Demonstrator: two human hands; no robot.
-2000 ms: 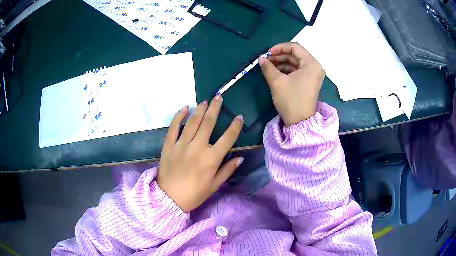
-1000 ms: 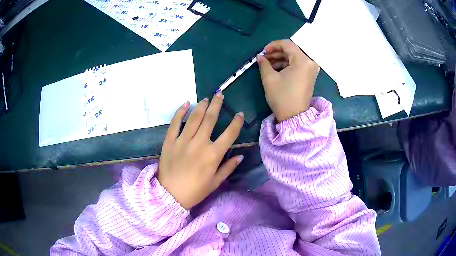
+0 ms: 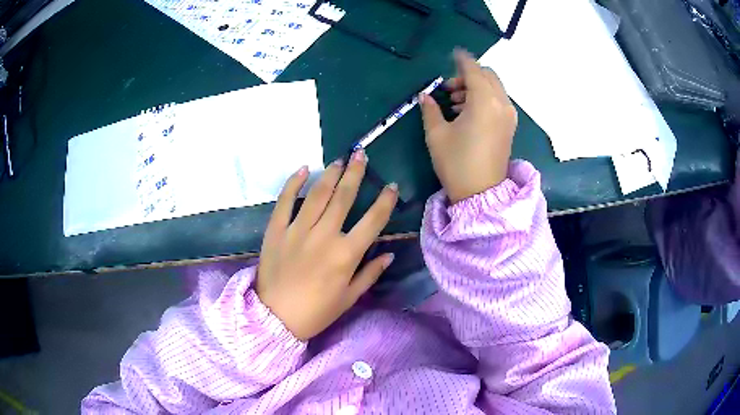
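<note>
A narrow white adhesive strip with blue print [image 3: 388,126] lies along the upper edge of a thin black frame, slanting up to the right; the rest of the frame is hard to see on the dark mat. My left hand [image 3: 316,247] lies palm down, fingers spread, with a fingertip at the strip's lower end. My right hand [image 3: 472,134] is at the upper end, thumb and curled fingers around the frame's corner, index finger raised and blurred. A white die-cut tape sheet [image 3: 203,154] lies at left.
A second tape sheet [image 3: 264,36] lies at the back. Black untaped frames [image 3: 381,44] lie behind my hands. White waste paper [image 3: 580,97] and a greyish plastic tray or bag [image 3: 669,61] are at right. The bench edge [image 3: 146,265] runs in front of me; a blue-grey stool [image 3: 641,300] stands below right.
My right index finger has lifted from the strip's upper end and points up. The upper end of the strip and frame shows more clearly. My left hand has hardly moved.
</note>
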